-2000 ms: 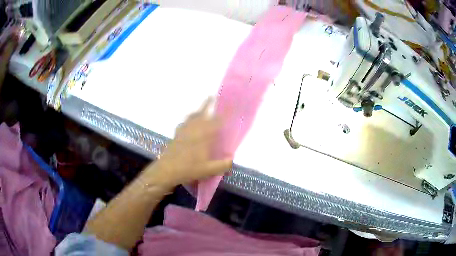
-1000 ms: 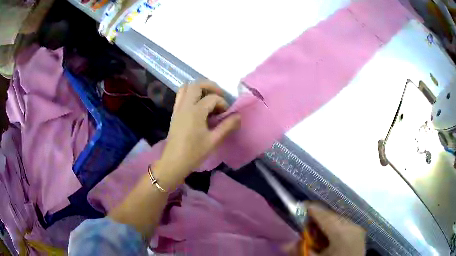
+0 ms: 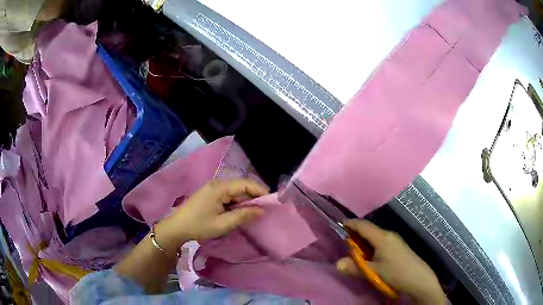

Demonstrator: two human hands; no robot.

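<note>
A long pink strip [image 3: 393,125] lies across the white table and hangs over its front edge. My left hand [image 3: 223,208] pinches pink cloth between thumb and fingers just left of the scissor tips. My right hand [image 3: 387,256] holds scissors [image 3: 360,262] by their orange handles. The grey blades are at the cloth beside the strip's lower end; how far they are open is hard to tell. More pink pieces [image 3: 256,274] lie on my lap below both hands.
A blue plastic crate [image 3: 149,128] at the left holds draped pink pieces [image 3: 77,131]. A yellow tie [image 3: 47,265] is round a pink bundle at lower left. The table's edge carries a ruler strip [image 3: 256,71]. The sewing machine's bed [image 3: 524,143] is at the right.
The view has shifted towards the lap and crate. My right hand has brought the scissors up to the cloth beside my left hand. My left hand has moved below the table edge.
</note>
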